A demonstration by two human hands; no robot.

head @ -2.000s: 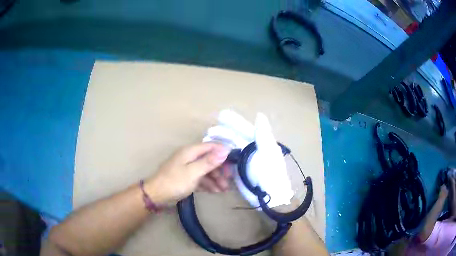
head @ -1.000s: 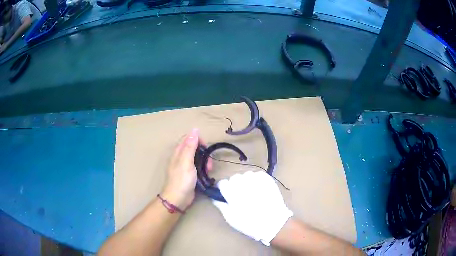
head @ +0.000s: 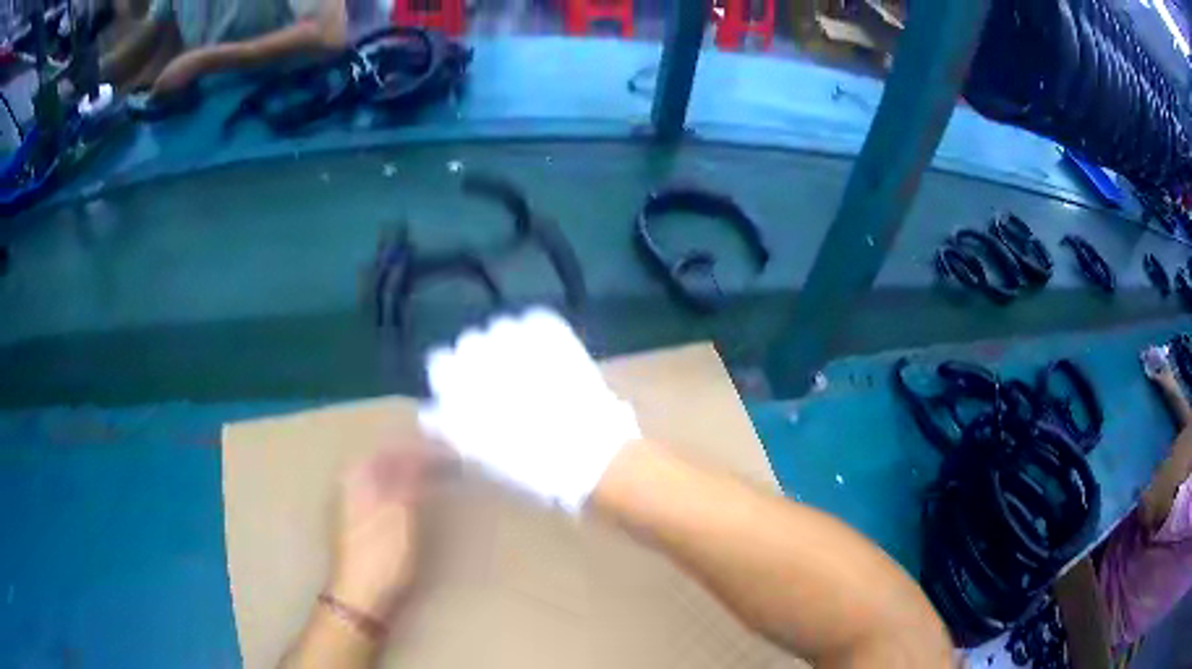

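Note:
My gloved right hand [head: 529, 405] reaches over the far edge of the cardboard work mat [head: 510, 575]. It holds a black headband [head: 562, 268] at its near side, where the glove hides the band. The headband is blurred and lies over the dark green strip, with a yoke [head: 458, 268] at its left end and another curved piece at its far end. I cannot tell if it touches the strip. My bare left hand [head: 379, 510] is blurred, low over the left of the mat, with no headband in it; its fingers are unclear.
Another headband [head: 706, 203] lies on the strip ahead. A green post [head: 882, 183] stands right of it, with more black rings [head: 974, 261] beyond. A headband pile [head: 1007, 497] is on the bench at right. People's arms show at far left and far right.
The headband has moved from the mat forward and left over the green strip with my right hand. My left hand has let go of it and moved back left. The view has shifted.

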